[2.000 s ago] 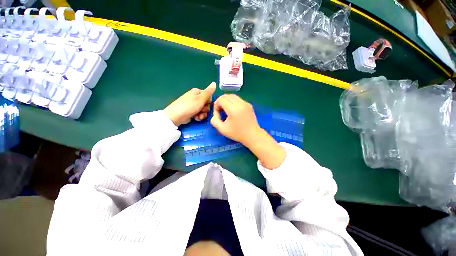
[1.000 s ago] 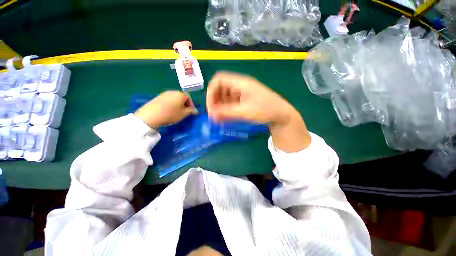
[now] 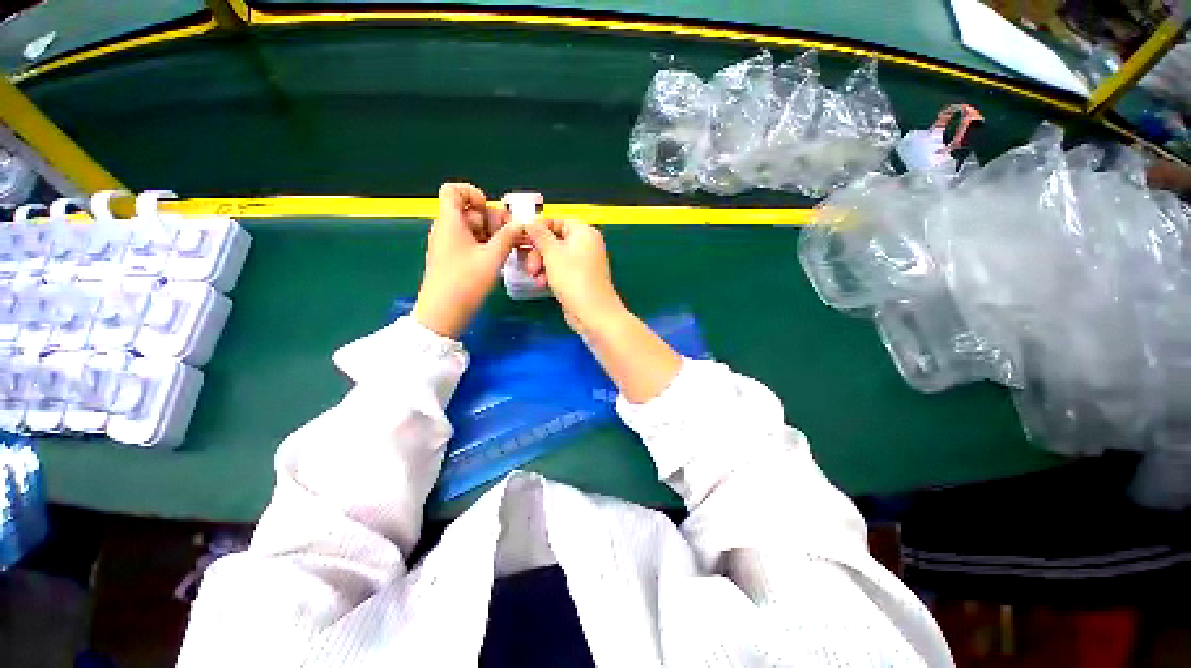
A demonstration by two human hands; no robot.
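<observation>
A white watch stand (image 3: 528, 281) stands on the green table just in front of me, by the yellow stripe. My left hand (image 3: 465, 258) and my right hand (image 3: 571, 268) meet over it, fingertips pinched close together at its top. A small white curved part (image 3: 524, 204) shows between the fingers. The pink band is hidden by my fingers, and I cannot tell whether a film piece is held. A glossy blue film sheet (image 3: 529, 392) lies under my wrists, partly covered by my right forearm and sleeve.
Rows of white stands (image 3: 98, 326) sit at left. Clear plastic covers (image 3: 1006, 281) are heaped at right. More clear covers (image 3: 764, 128) lie beyond the stripe, beside a stand with a pink band (image 3: 960, 127). Blue sheets (image 3: 18, 502) show at the lower left edge.
Both hands have moved from above the blue sheet forward to the watch stand and come together there. The camera view has shifted.
</observation>
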